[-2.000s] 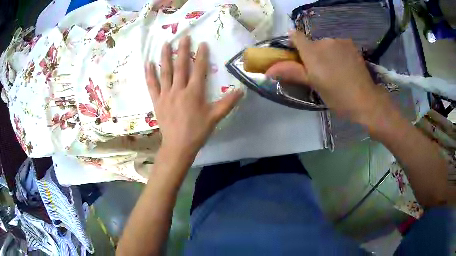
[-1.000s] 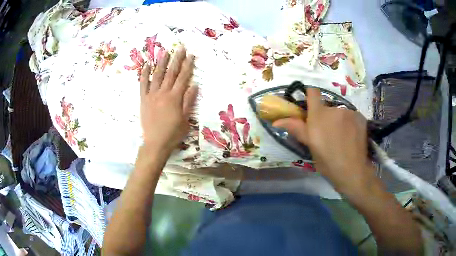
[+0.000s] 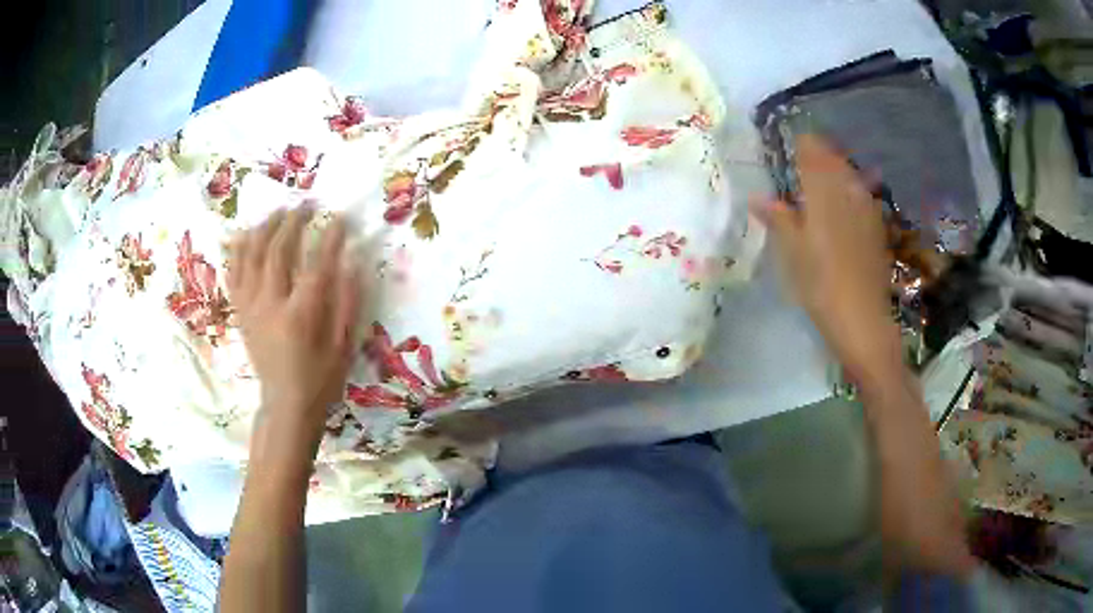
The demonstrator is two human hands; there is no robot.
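A cream floral dress (image 3: 539, 263) lies spread over the white ironing table, its dotted front edge toward me. My left hand (image 3: 294, 305) lies palm down on the dress with fingers spread, slightly blurred. My right hand (image 3: 833, 246) is at the left edge of the dark rest pad (image 3: 899, 126), to the right of the dress, blurred, fingers apart and holding nothing. The steam iron (image 3: 917, 266) is beside my right hand at the pad's right, blurred and partly hidden; its handle shows brown.
A blue support arm (image 3: 254, 48) crosses the far left of the white table (image 3: 767, 371). The pale steam hose (image 3: 1037, 291) runs off to the right. Floral garments (image 3: 1025, 413) hang at lower right. Striped garments (image 3: 174, 563) lie at lower left.
The iron has left the dress and is now at the rest pad; my right hand has let go of it. My left hand has moved left and a little nearer on the dress.
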